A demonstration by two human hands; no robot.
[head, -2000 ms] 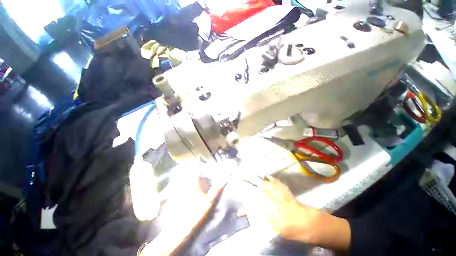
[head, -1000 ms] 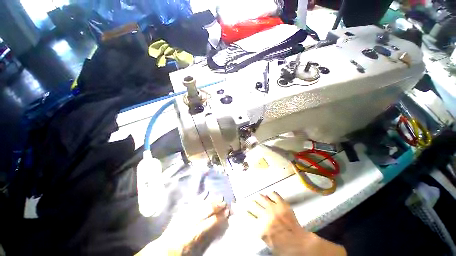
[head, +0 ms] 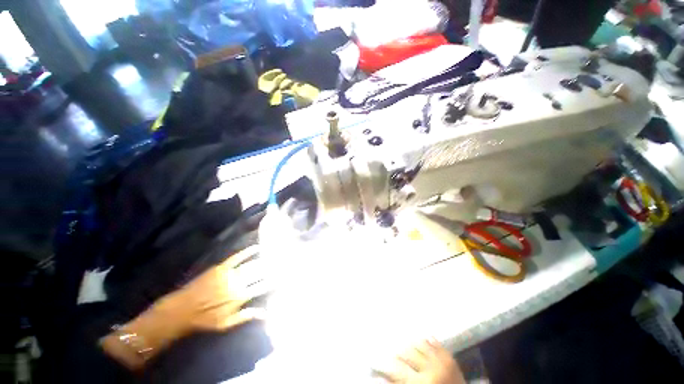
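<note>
A cream-white sewing machine (head: 480,150) stands across the view, with its needle area lost in glare. My left hand (head: 214,300) lies left of the white lamp, over dark cloth (head: 165,217), with the fingers apart; the fingertips fade into the glare, so I cannot tell whether they hold cloth. My right hand (head: 424,366) is at the bottom edge, partly cut off and washed out, near the table's front edge. Any cloth under the lamp is hidden by glare.
Scissors with red and orange loops (head: 499,251) lie on the machine bed. Red and yellow scissors (head: 643,202) are farther right. Striped knit pieces (head: 412,75), a red bag (head: 401,51) and a yellow-black crumpled thing (head: 287,88) lie behind the machine. A white basket (head: 660,315) is at right.
My left hand has moved from below the needle area out to the left, onto the dark cloth. My right hand has drawn back toward the bottom edge. The camera view has shifted.
</note>
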